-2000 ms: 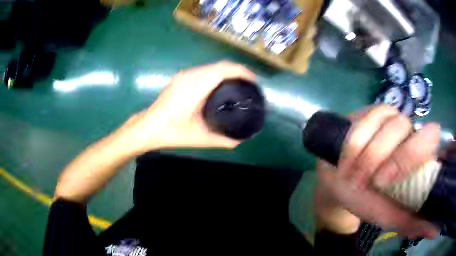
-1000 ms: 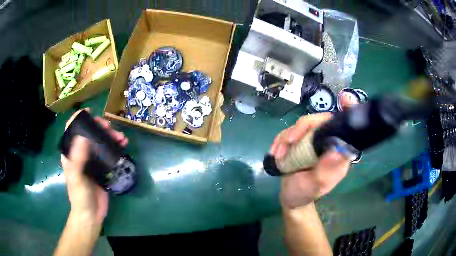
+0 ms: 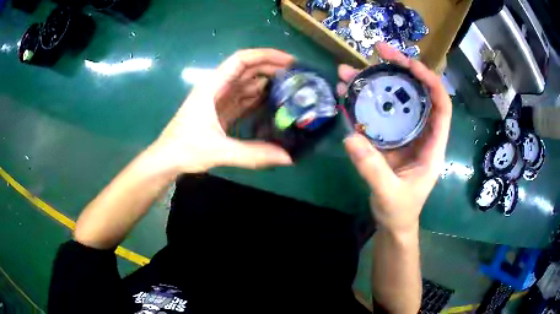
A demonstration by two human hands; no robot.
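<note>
My left hand (image 3: 227,116) holds a black housing (image 3: 301,138) around its side, its open end facing me. A blurred board (image 3: 305,97) with a green round end beside it shows inside the housing. My right hand (image 3: 417,159) holds an end cap (image 3: 388,109) by its rim, its pale inner face towards me. The cap is black-rimmed, with small holes and a dark rectangle. Housing and cap are side by side, apart, above the bench. A short red wire (image 3: 345,114) shows in the gap between them.
A cardboard box (image 3: 325,38) of blue circuit boards is at the back. A white and grey screw feeder (image 3: 506,49) stands at the back right, with several end caps (image 3: 505,156) piled in front. Black housings (image 3: 56,27) stand at the far left. A blue stool (image 3: 511,265) is at lower right.
The screwdriver is out of my right hand, which now holds an end cap. My left hand has moved right with the housing, its open end turned up. The view has shifted; the battery box is out of view.
</note>
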